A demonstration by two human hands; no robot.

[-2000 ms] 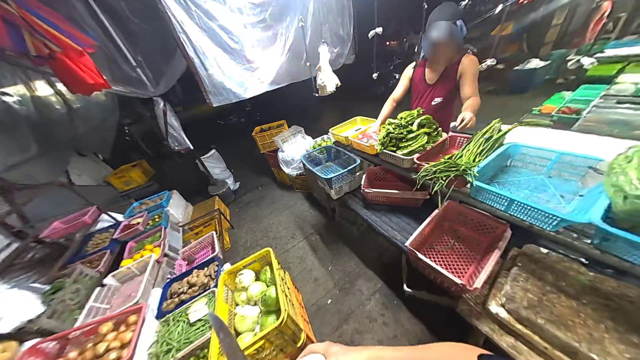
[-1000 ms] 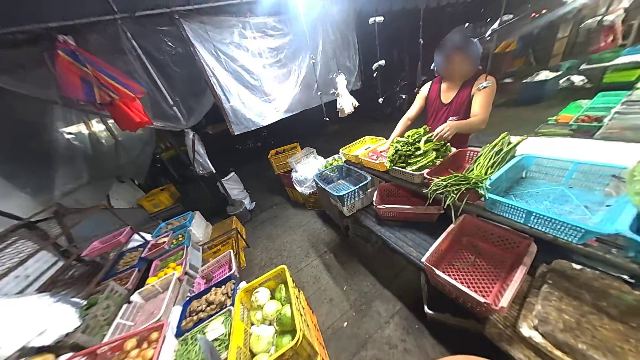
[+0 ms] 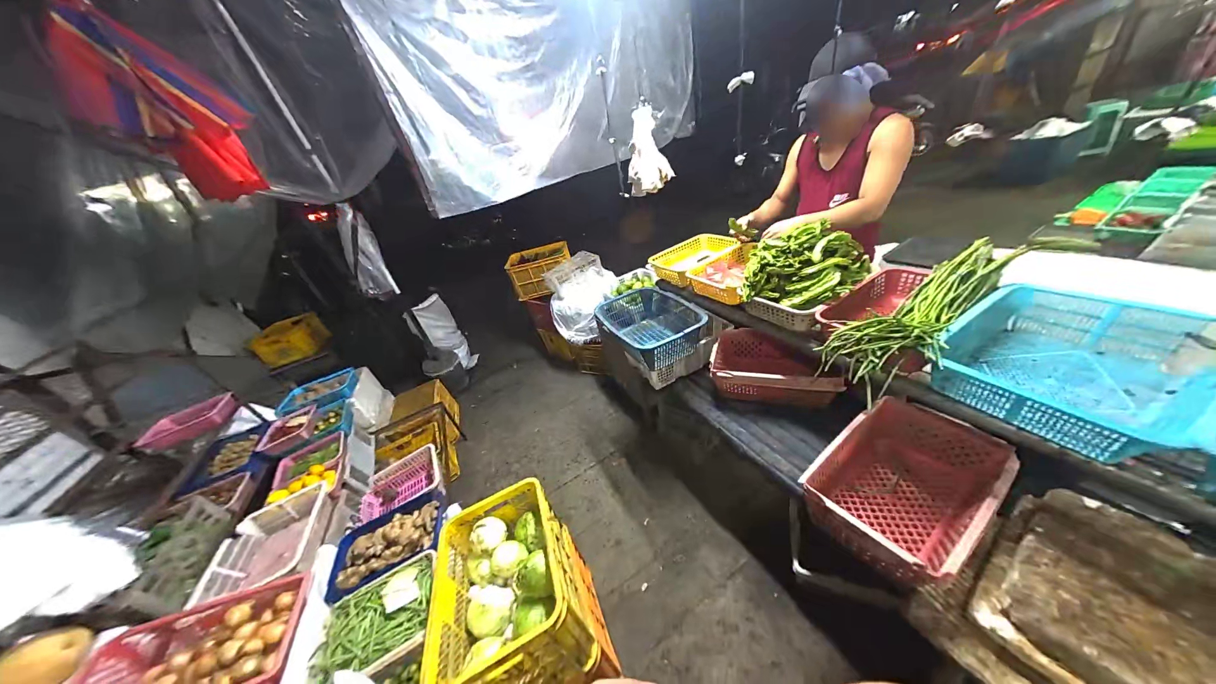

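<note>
Only a sliver of skin, seemingly my right hand (image 3: 622, 680), shows at the bottom edge; its fingers and anything in them are hidden. It is nearest to a yellow plastic crate (image 3: 581, 579) of pale green round vegetables (image 3: 489, 611). My left hand is out of view. Left of the crate lie a basket of green beans (image 3: 375, 617) and a blue basket of ginger-like roots (image 3: 389, 546). Across the aisle, a person in a maroon sleeveless top (image 3: 836, 180) has both hands at leafy greens (image 3: 807, 266). Long beans (image 3: 917, 313) lie beside them.
A concrete aisle (image 3: 617, 513) runs between the produce baskets and a dark bench (image 3: 731, 418). The bench side holds a red basket (image 3: 907, 484), a light-blue basket (image 3: 1073, 370) and a worn wooden board (image 3: 1092, 589). Plastic sheeting (image 3: 532, 85) hangs at the back.
The knife blade and forearm seen at the bottom two seconds ago have dropped almost wholly out of view. The person across the aisle has moved their hands together behind the leafy greens.
</note>
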